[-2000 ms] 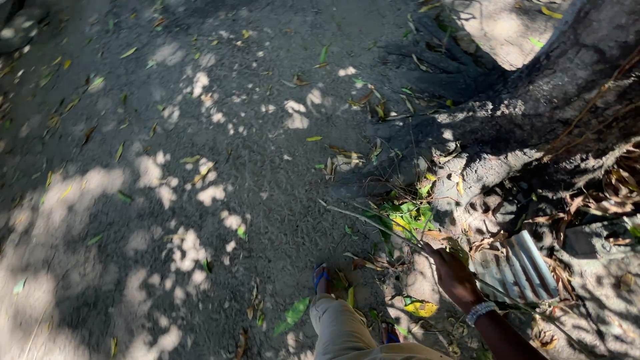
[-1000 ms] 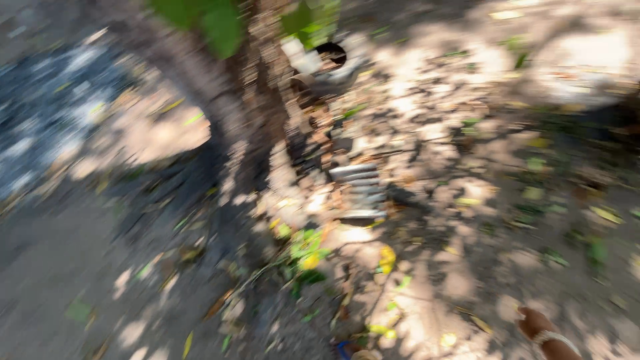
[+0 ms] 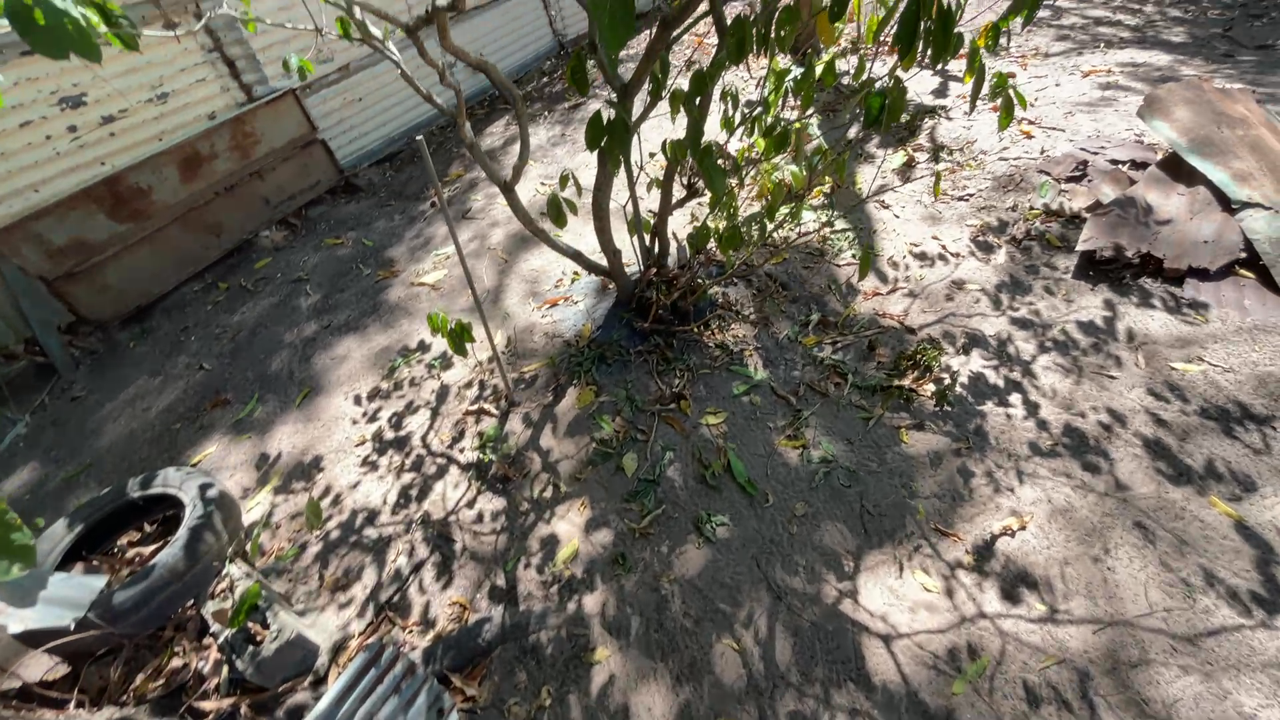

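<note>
Neither my left hand nor my right hand shows in the head view now, so what they hold is hidden. A leafy shrub with several thin trunks (image 3: 612, 215) grows from the sandy ground at the upper middle. Around its base lie cut or fallen green leaves and twigs (image 3: 740, 470). Left of it a thin stick (image 3: 463, 265) stands at a tilt in the ground. A piece of corrugated sheet (image 3: 385, 690) lies at the bottom edge.
An old tire (image 3: 205, 520) with dry leaves inside lies at the lower left. Behind it runs a corrugated metal fence (image 3: 400, 90) with a rusty panel (image 3: 190, 200) against it. Rusty metal sheets (image 3: 1165, 225) lie at the right. Yellow leaves are scattered on the sand.
The view has swung away from the large tree trunk to the shrub and fence. My right hand, low in the earlier frames and near a twig in the first, is out of view.
</note>
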